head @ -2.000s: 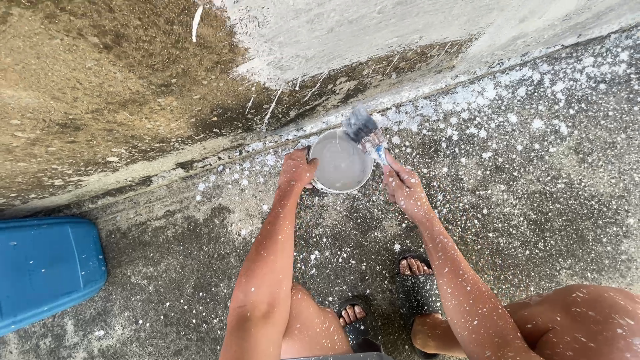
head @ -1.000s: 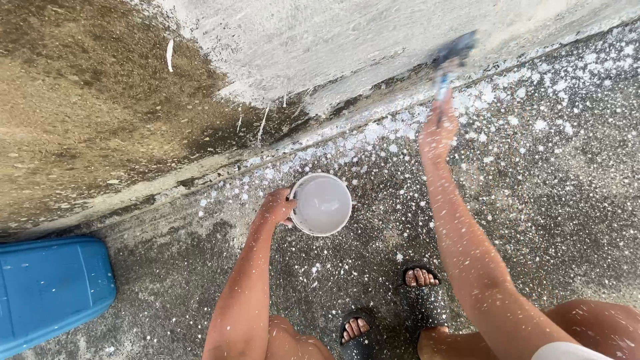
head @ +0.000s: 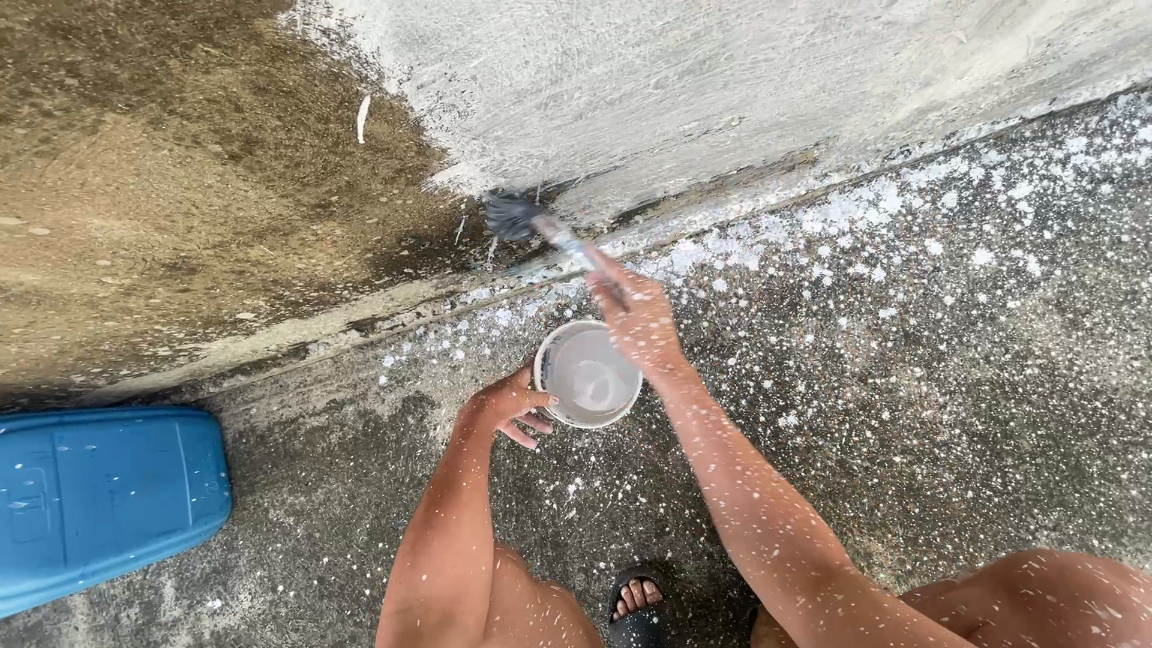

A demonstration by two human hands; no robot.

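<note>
My right hand is closed around the handle of a paintbrush, whose dark, wet bristles lie against the low part of the wall, at the border between white paint and bare brown surface. The brush is slightly blurred. Below it, a round white plastic bucket with thin whitish paint inside is gripped at its left rim by my left hand, thumb over the rim and fingers outside. White specks cover both forearms. Part of the bucket's upper right rim is hidden by my right hand.
A blue plastic container stands at the left, near the wall's foot. The rough concrete floor is spattered with white paint, most thickly along the wall. My foot in a black sandal is at the bottom, below the bucket.
The brush was over the bucket two seconds ago, then at the wall on the upper right. My right hand has since swept it left along the wall's lower edge. My left hand stays at the bucket.
</note>
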